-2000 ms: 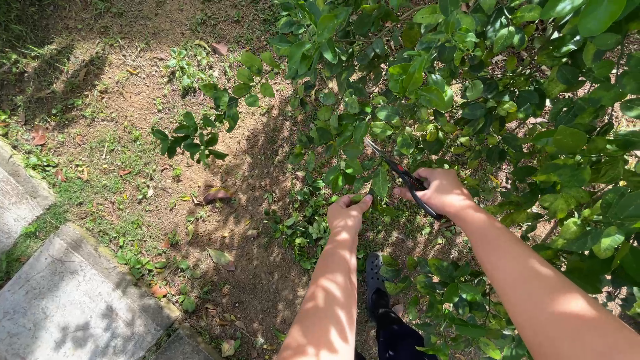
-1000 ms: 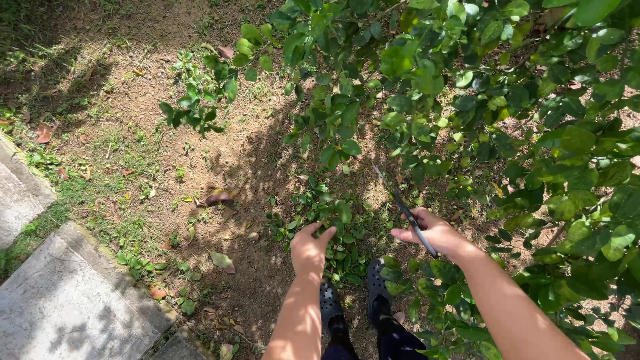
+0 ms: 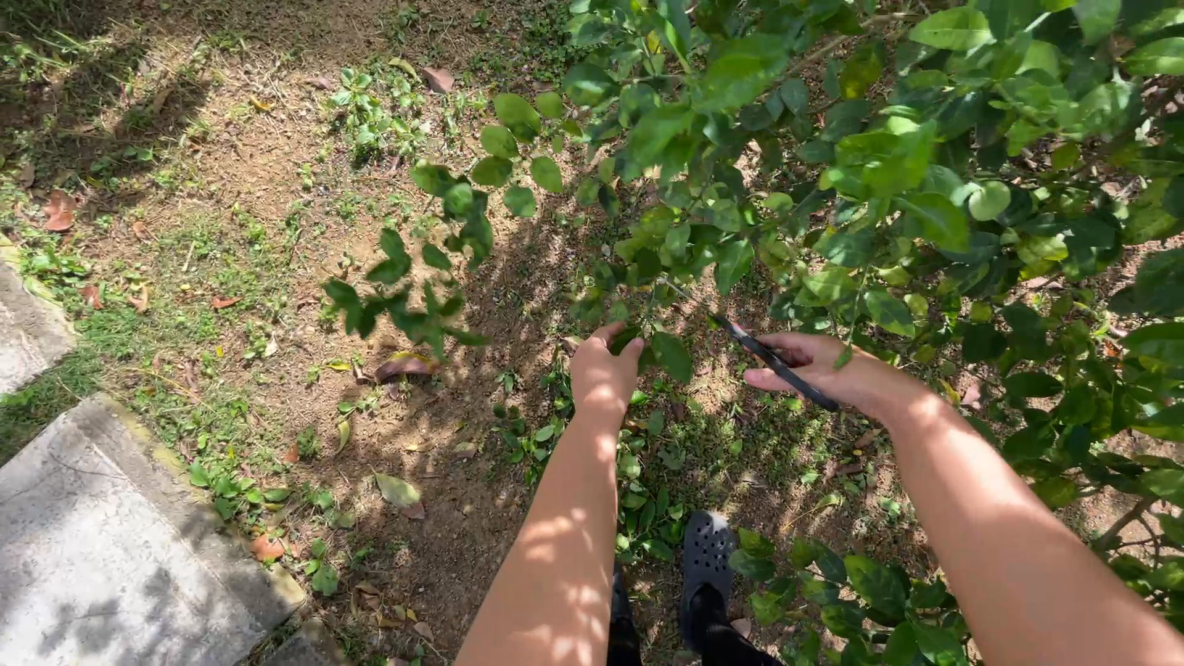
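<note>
My left hand (image 3: 606,375) pinches a leafy twig (image 3: 668,353) at the lower tip of a branch, its thumb and forefinger on the leaves. To the right, my right hand (image 3: 809,370) grips black-handled scissors or shears (image 3: 772,359). Their thin blades point up and left, and the tips reach the foliage just above my left hand. Whether the blades are apart I cannot tell. The leafy green bush (image 3: 832,203) spreads over the top and right of the view, partly hiding the ground behind.
Concrete slabs (image 3: 120,546) lie at the lower left. My foot in a dark perforated clog (image 3: 709,555) stands below the hands on soil with small weeds, and cut-looking green leaves (image 3: 652,518) lie beside it. A leafy branch (image 3: 416,314) hangs left of my left hand.
One second ago my left hand was apart from the bush with its fingers spread; now it has moved up and right and holds a twig. The blades have moved up into the foliage.
</note>
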